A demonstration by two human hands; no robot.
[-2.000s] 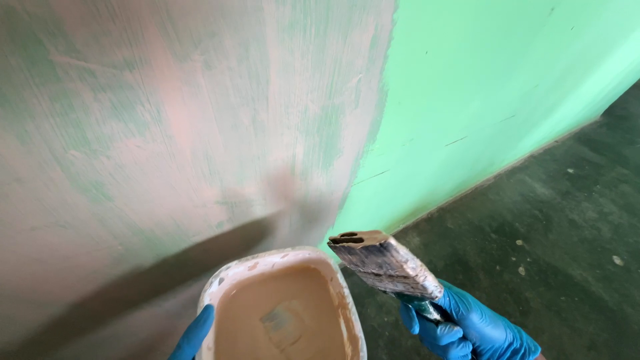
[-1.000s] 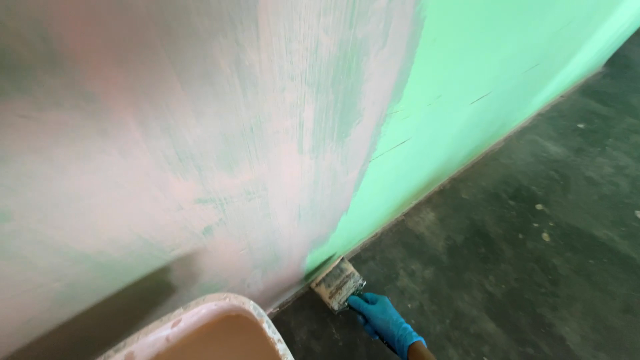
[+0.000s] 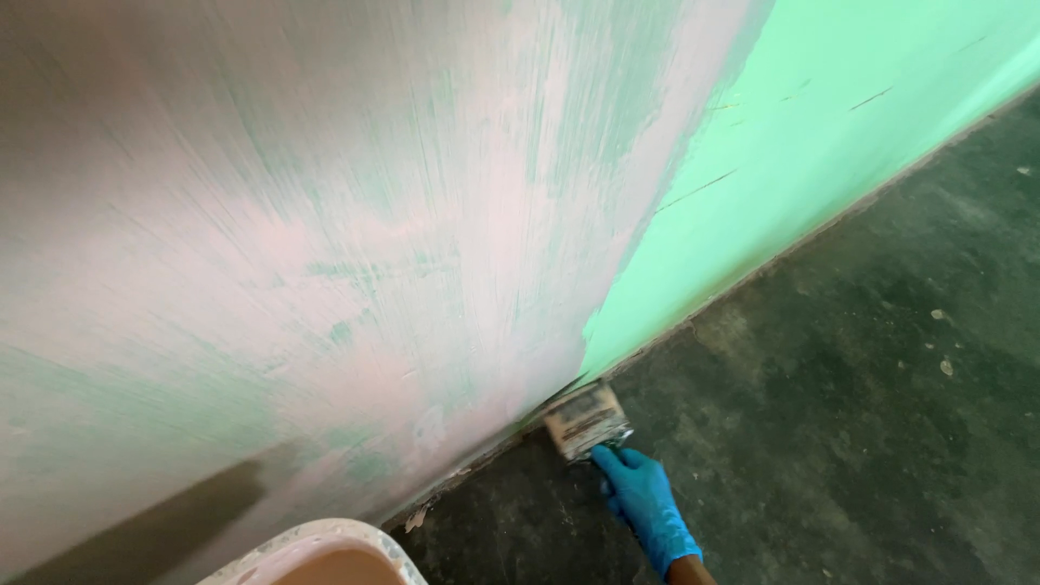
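Observation:
My right hand point(image 3: 647, 505), in a blue glove, grips a wide flat paintbrush point(image 3: 587, 419) smeared with pinkish paint. The brush's bristle end is at the foot of the wall, where the wall meets the floor. Pinkish, streaky paint covers the left part of the green wall point(image 3: 731, 179), with green showing through. At the bottom edge of the view is part of a paint-spotted pale tub point(image 3: 329, 528) with pinkish-beige paint point(image 3: 337, 566) in it. My left hand is out of view.
A dark, stained concrete floor point(image 3: 821, 390) runs along the wall's base at the right. Pinkish drips point(image 3: 417, 517) lie by the wall's foot near the tub. A shadow point(image 3: 162, 520) falls across the wall at lower left.
Two seconds ago my right hand held the brush up beside the tub; now the brush is down at the wall's foot. The tub and my left hand have moved mostly or wholly out of view.

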